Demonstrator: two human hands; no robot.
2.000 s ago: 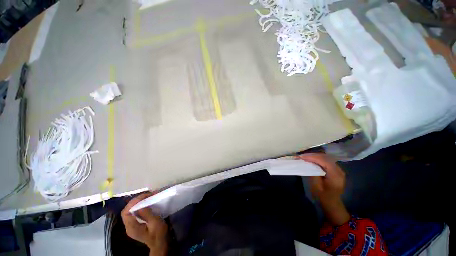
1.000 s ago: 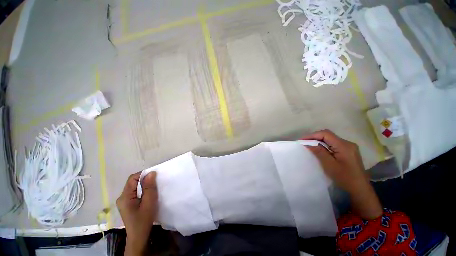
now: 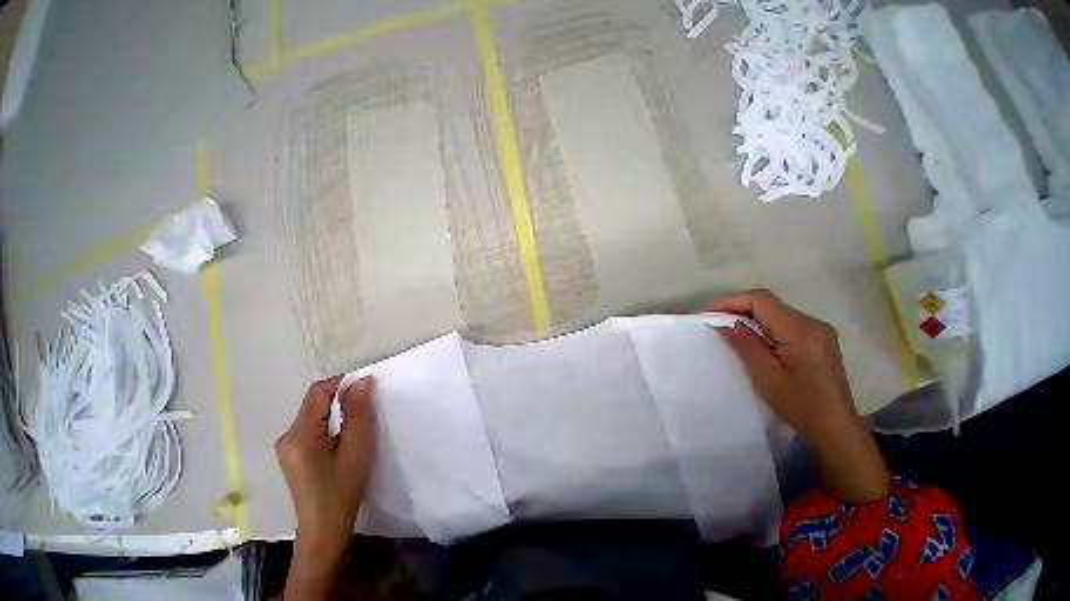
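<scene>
A white bag panel lies at the table's front edge with its two strap-like arms folded down toward me. Its lower part hangs past the edge. My left hand pinches the panel's left upper corner between thumb and fingers. My right hand grips its right upper corner, thumb below and fingers on top. The panel's curved upper edge sits just below the dried glue marks on the table covering.
Long white cord lies at left, with a crumpled scrap above it. A curly strip heap lies at upper right. A glue bottle lies at right beside white panels. Yellow tape crosses the grey-beige covering.
The panel has come up from below the table edge onto the table front, its folded arms now facing the camera. Both hands keep hold of its corners. The view has shifted slightly.
</scene>
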